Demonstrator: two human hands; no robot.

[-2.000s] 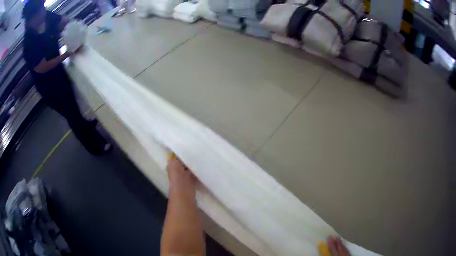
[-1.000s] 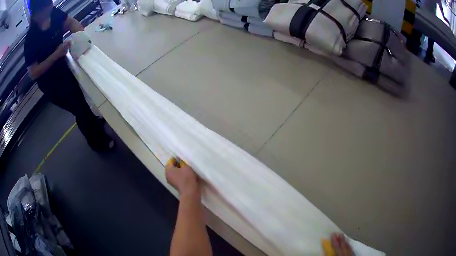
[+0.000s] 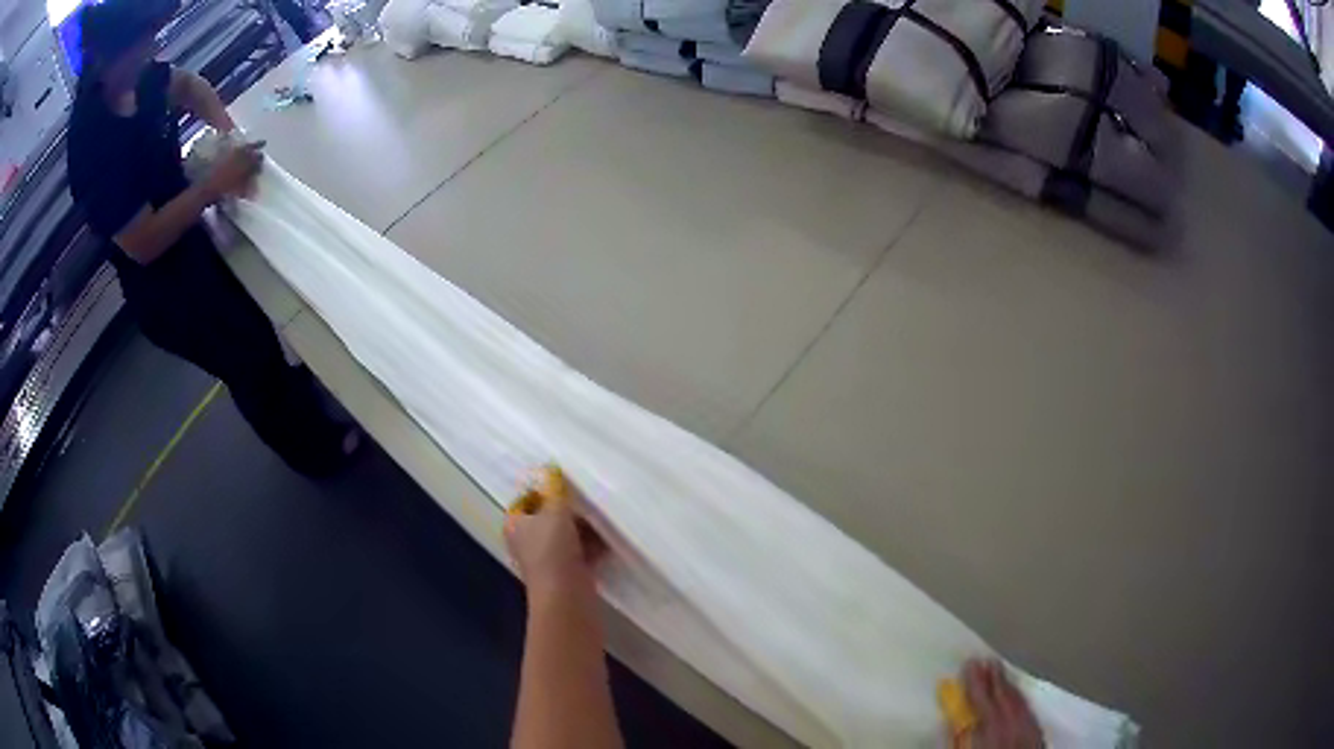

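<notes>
A long white curtain panel (image 3: 585, 417) runs diagonally over the table, from a person's hands at the far left to its near end at the lower right. My left hand (image 3: 553, 530), with yellow-orange finger cots, grips the panel's front edge near the middle. My right hand (image 3: 992, 705), also with a yellow-orange finger covering, lies on the panel near its near end, cut off by the lower edge; whether it grips the cloth cannot be told.
The beige table (image 3: 702, 264) has visible seams. Strapped bundles (image 3: 936, 66) and white and grey packs (image 3: 673, 41) sit along its back edge. A person in dark clothes (image 3: 190, 220) stands at the far left end. Grey wrapped material (image 3: 117, 629) is at the lower left.
My left hand has shifted slightly right along the panel's front edge. The other person's hands have moved over the far end, and the bunched white end there looks lower. My right hand has hardly moved.
</notes>
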